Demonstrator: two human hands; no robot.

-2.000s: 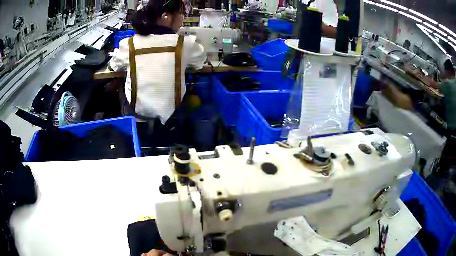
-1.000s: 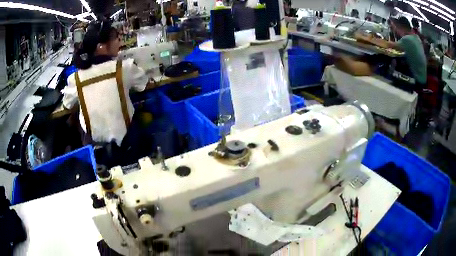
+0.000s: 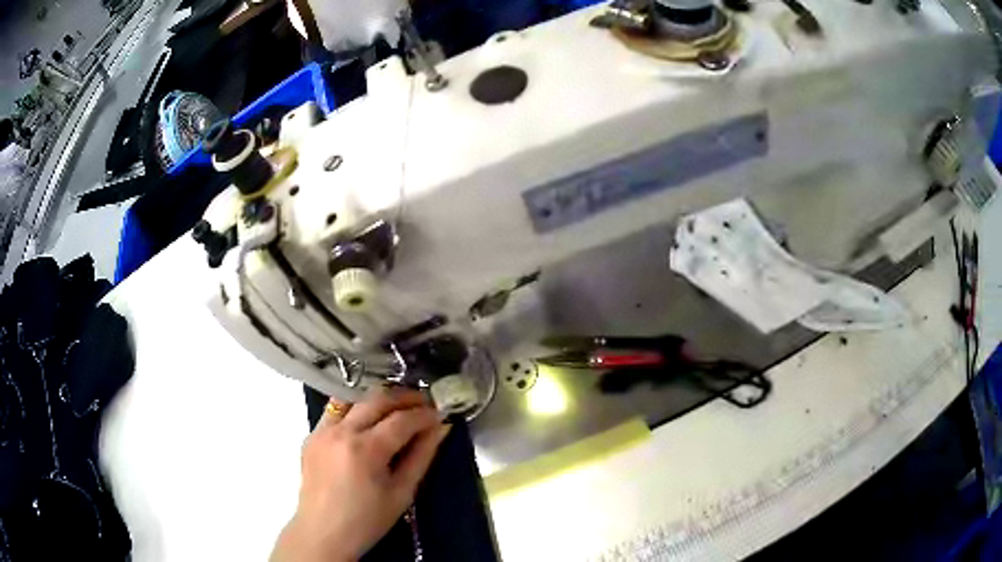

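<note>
A black fabric bag panel (image 3: pixel 456 499) lies under the white sewing machine head (image 3: pixel 472 187) and runs down to the bottom edge. A thin pale and reddish zip line shows on it near the bottom. My left hand (image 3: pixel 368 467), with a ring on one finger, is on the panel's upper part, its fingertips gathered on the fabric close to the presser foot area. The needle and foot are largely hidden by the head and fingers. My right hand is not in view.
Red and black snips (image 3: pixel 626 359) lie on the lit metal bed, right of my hand. A yellow strip (image 3: pixel 571 456) lies beside the panel. A white speckled cloth (image 3: pixel 747 263) hangs against the machine. A black work pile (image 3: pixel 55 406) is at left.
The view has tilted down and come closer to the machine. My left hand, barely visible at the bottom edge two seconds ago and out of view one second ago, now shows clearly.
</note>
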